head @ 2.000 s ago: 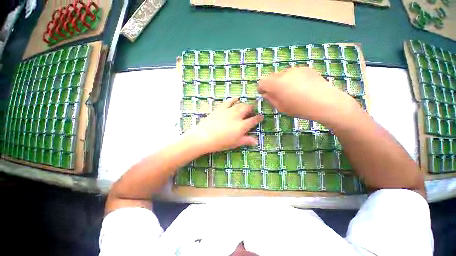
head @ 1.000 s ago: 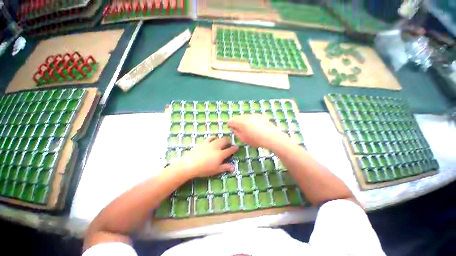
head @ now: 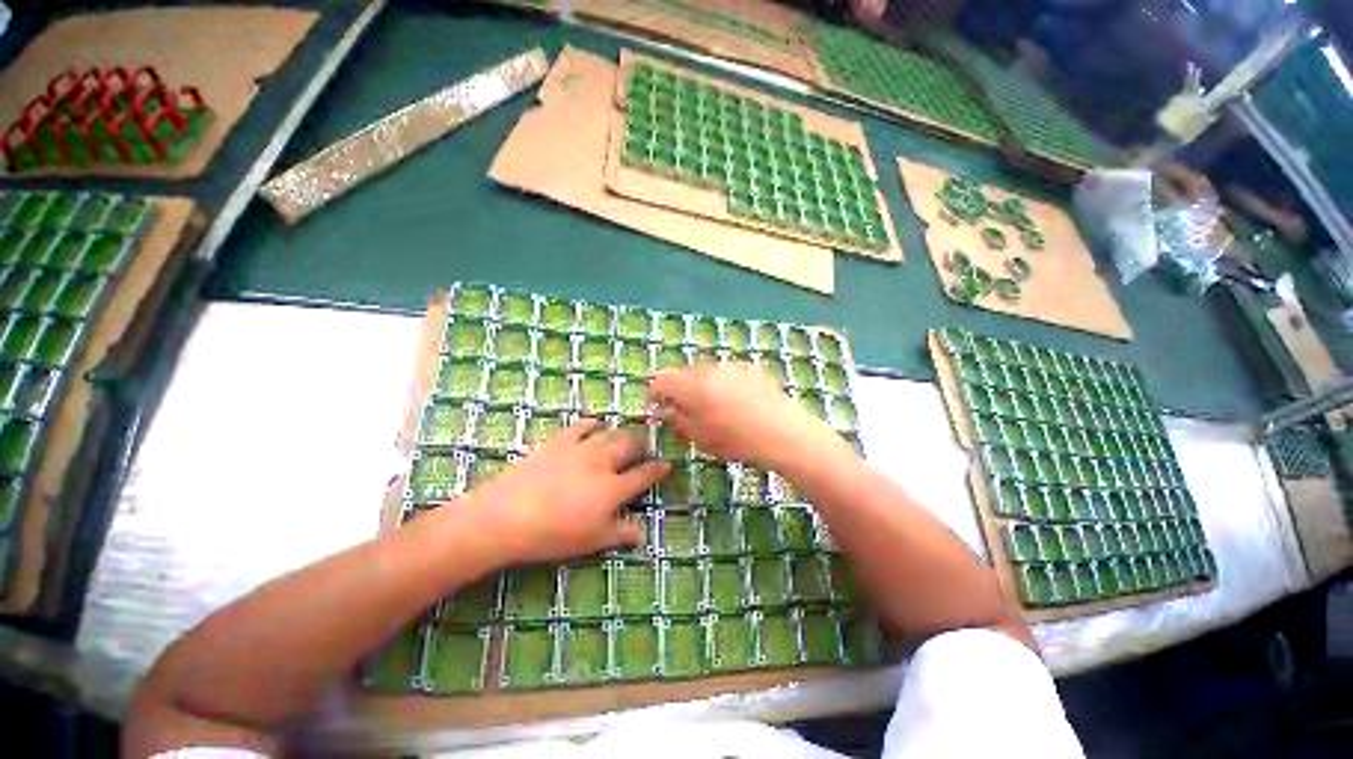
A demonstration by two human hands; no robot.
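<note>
A grid of small green square boards with pale edges lies on a brown cardboard sheet in front of me. My left hand rests on the middle of the grid with its fingers spread, and nothing shows in it. My right hand is just right of and beyond it, palm down, its fingertips bunched at the boards. Whether the fingertips pinch anything is hidden.
Filled sheets stand at the right, far left and far side. Red-looped pieces are at far left, beside a long pale strip. Loose green pieces lie on cardboard. Clear plastic bags are at far right.
The view has tilted up and turned right, showing more of the far bench and the right side. Both hands remain at nearly the same place on the grid.
</note>
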